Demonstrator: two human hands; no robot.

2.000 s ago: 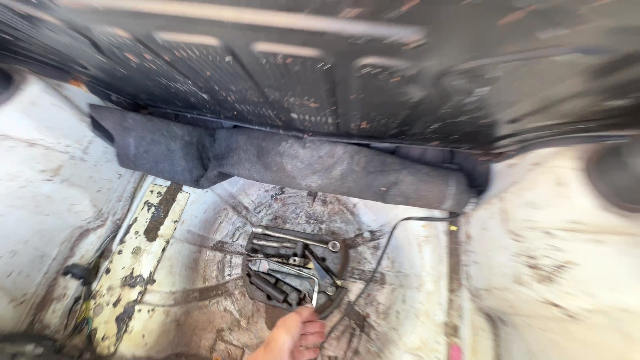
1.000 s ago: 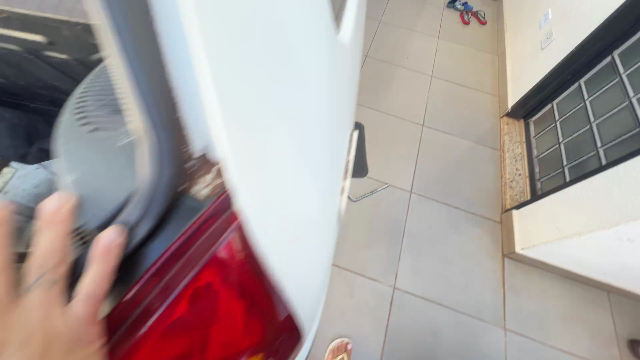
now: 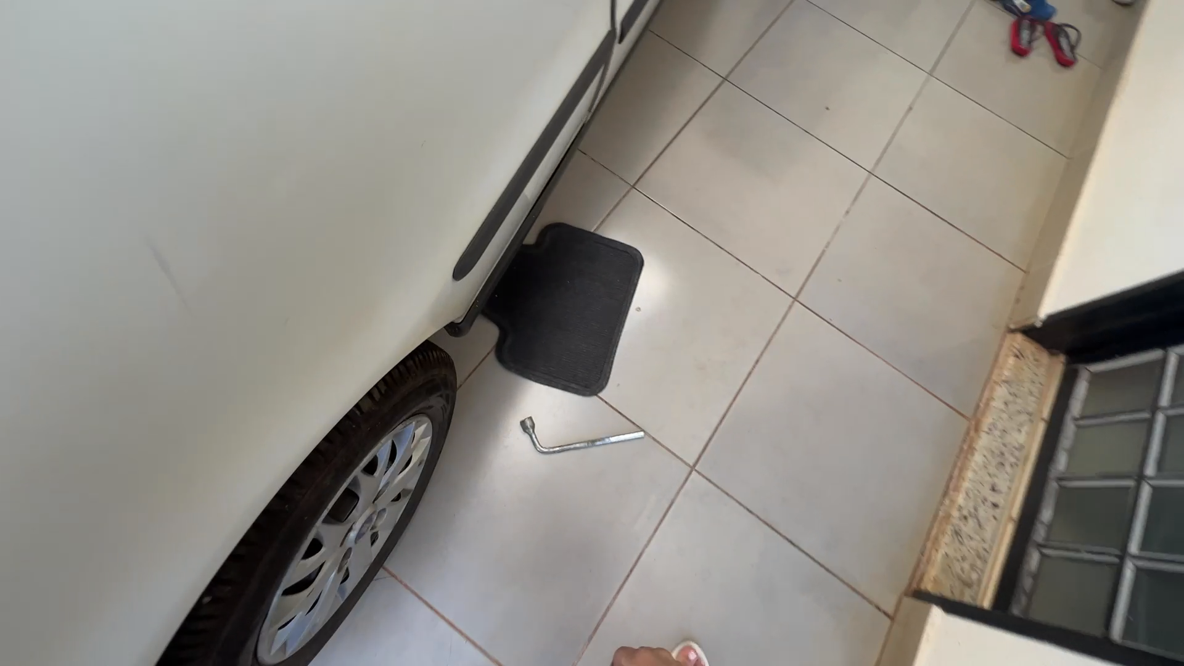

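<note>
At the bottom edge, only the knuckles of a hand, seemingly my right hand (image 3: 645, 657), show beside my sandalled foot (image 3: 689, 652); its fingertips and anything in it are hidden. My left hand is out of view. An L-shaped metal lug wrench (image 3: 587, 444) lies on the tiled floor, its socket end toward the car. Just beyond it, a black car floor mat (image 3: 578, 310) lies flat, partly against the car's sill. To the left stands a white car (image 3: 231, 231) with its wheel (image 3: 356, 527), a tyre with a silver multi-spoke cover.
Light floor tiles (image 3: 795, 388) run alongside the car. At the right are a wall with a speckled stone sill (image 3: 990, 481) and a black-framed glass-pane window or door (image 3: 1101, 499). Red sandals (image 3: 1045, 42) and a blue item lie at the top right.
The view has swung from the boot's tool well, past the red tail light, to the car's side. The hand near the tail light has left that spot. More of the lug wrench and mat shows.
</note>
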